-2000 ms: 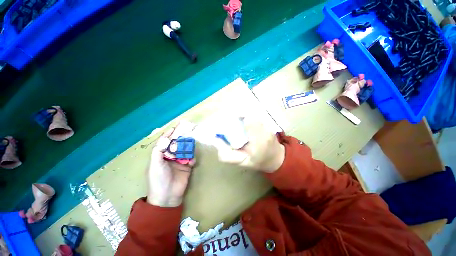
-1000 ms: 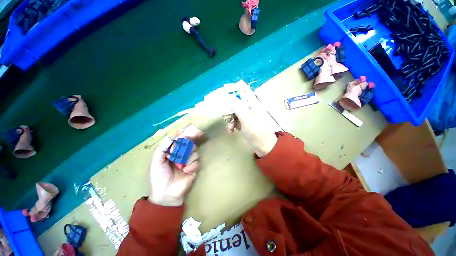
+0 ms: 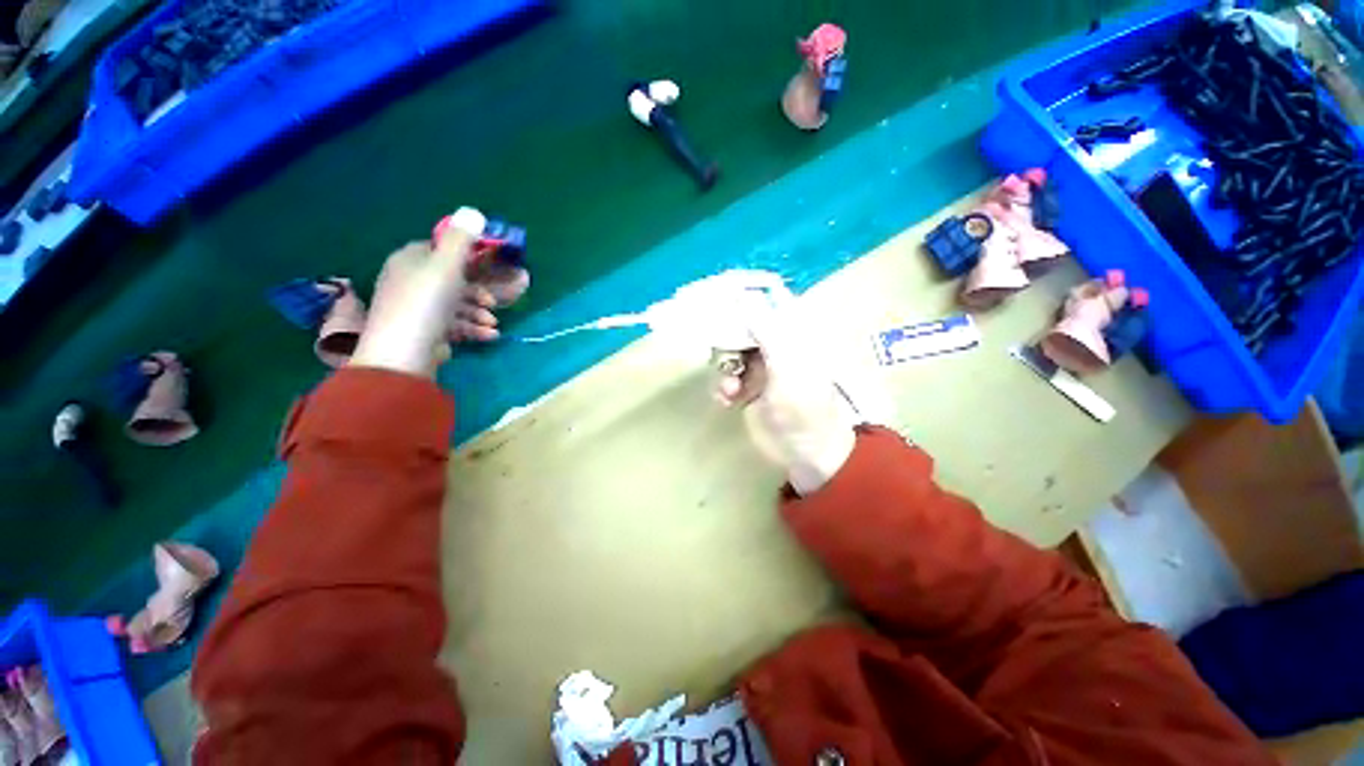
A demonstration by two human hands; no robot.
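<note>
My left hand [image 3: 424, 293] is stretched out over the green belt, its fingers on a figurine body [image 3: 498, 274] with coral-pink trim and a dark blue handbag piece [image 3: 507, 237]. My right hand [image 3: 779, 401] is over the cardboard mat, curled around the white glue bottle [image 3: 726, 317]. The bottle is washed out by glare, and its thin nozzle points left over the belt's edge. A second body [image 3: 340, 325] with a blue piece lies on the belt just beside my left hand.
Black-and-white parts [image 3: 670, 132] and other bodies [image 3: 159, 400] lie on the belt [image 3: 584, 225]. Bodies [image 3: 1092, 323] stand by the right blue bin [image 3: 1132, 307] of black parts. A printed strip [image 3: 925, 340], a knife [image 3: 1065, 383] and crumpled tissue [image 3: 591, 715] lie on the mat.
My left hand has moved from over the mat, up and left to the belt, with the body. My right hand stays over the mat with the bottle. The belt's parts appear shifted to the right.
</note>
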